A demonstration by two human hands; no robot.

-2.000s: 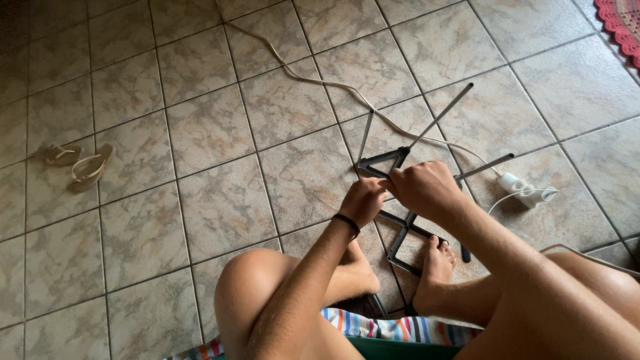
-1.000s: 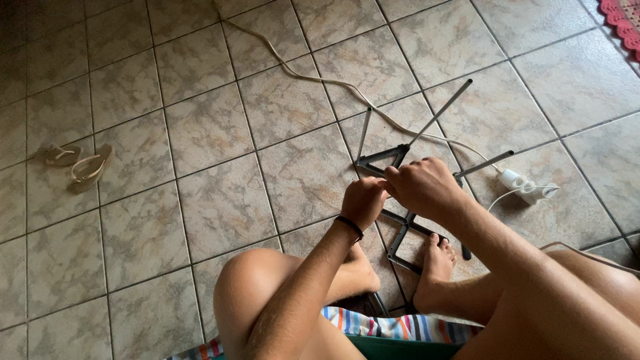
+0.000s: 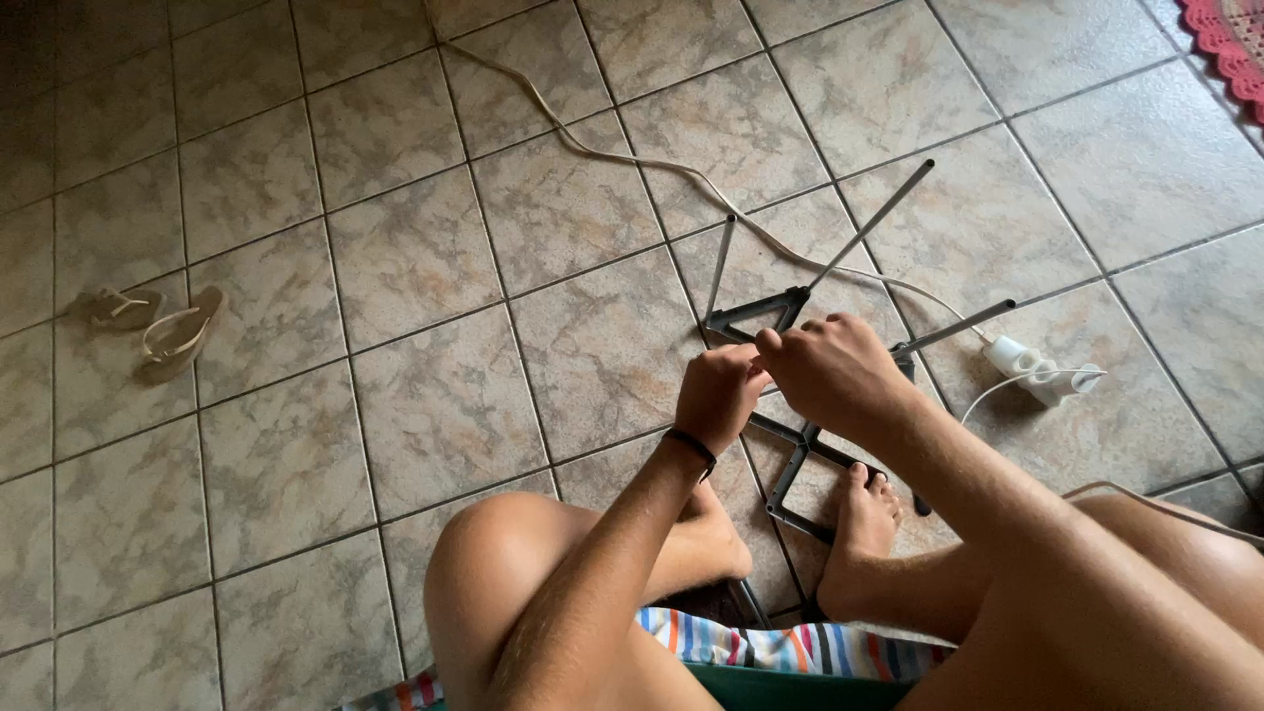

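A dark frame of connectors point(image 3: 802, 449) with thin grey metal tubes point(image 3: 874, 225) rising from it stands on the tiled floor between my feet. My left hand point(image 3: 719, 393), a black band at its wrist, has its fingers curled above the frame. My right hand point(image 3: 834, 370) meets it, fingertips bent inward and touching the left ones. Both seem closed around something small at the frame, but the fingers hide it. Behind the hands a triangular dark connector part point(image 3: 760, 314) shows. My right foot point(image 3: 864, 513) rests against the lower part of the frame.
A white power strip point(image 3: 1042, 370) with a plugged-in cable lies right of the frame. Its pale cord point(image 3: 681, 168) runs across the floor behind. A pair of flip-flops point(image 3: 188, 336) lies far left, and a red crocheted rug point(image 3: 1224, 49) at the upper right corner.
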